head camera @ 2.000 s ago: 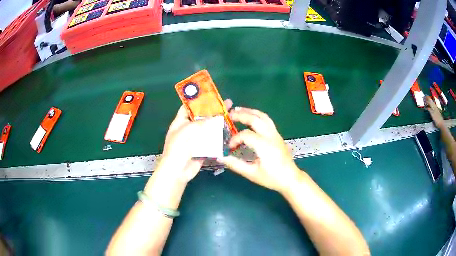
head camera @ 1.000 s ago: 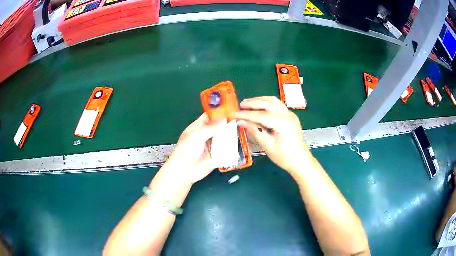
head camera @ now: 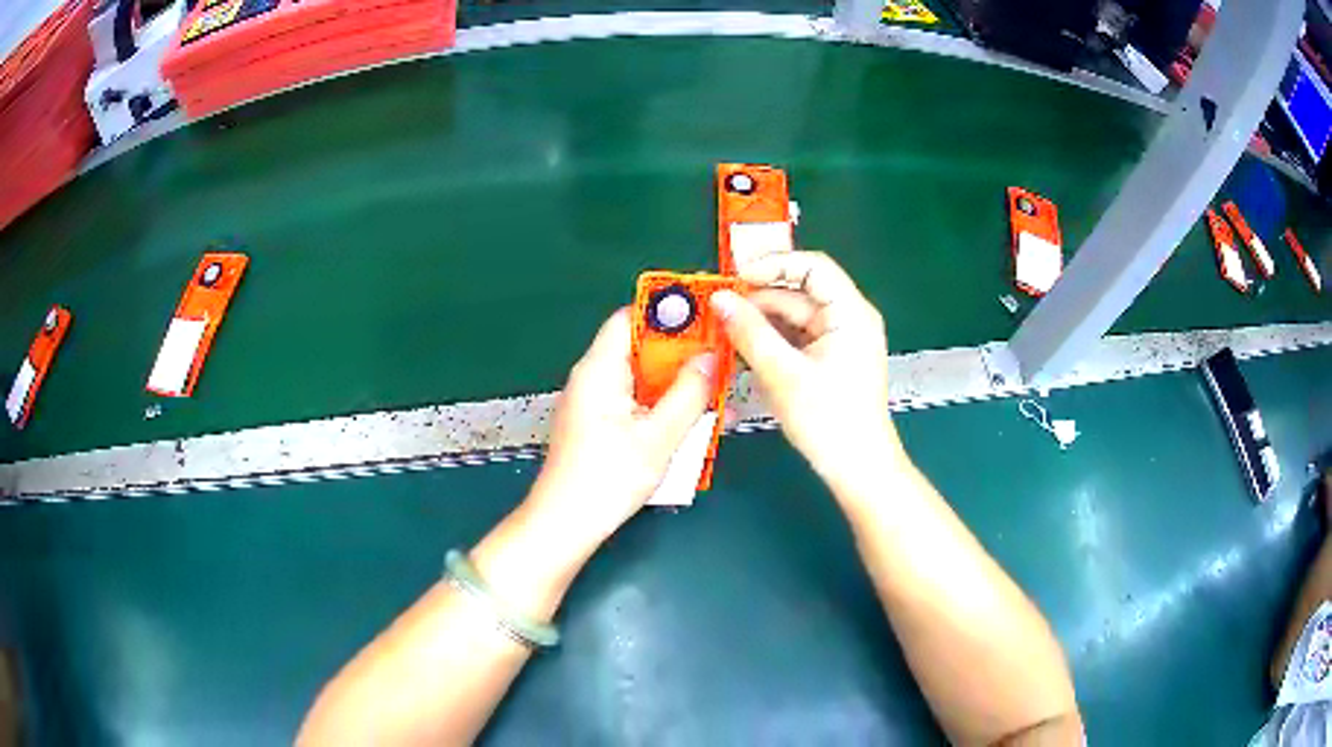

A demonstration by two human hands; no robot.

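Observation:
An orange phone back cover (head camera: pixel 671 365) is held upright above the rail, its black camera ring with pale centre at the top. A white sheet (head camera: pixel 682 464) covers its lower part. My left hand (head camera: pixel 602 432) grips the cover from the left side, thumb across its front below the ring. My right hand (head camera: pixel 818 350) is at the cover's upper right edge beside the ring, thumb and fingertips closed there. Whether a small part is between these fingertips cannot be told.
Orange covers with white sheets lie on the green belt (head camera: pixel 438 219), one (head camera: pixel 754 212) just behind my right hand. A pale metal rail (head camera: pixel 365 438) crosses in front. A grey post (head camera: pixel 1154 219) stands at right. A dark slim device (head camera: pixel 1240 426) lies on the bench, near a person's arm (head camera: pixel 1310 606).
The belt's covers have shifted left. My left hand has moved up the held cover, and my right fingertips have moved to its camera end. The small pale scrap below is no longer visible.

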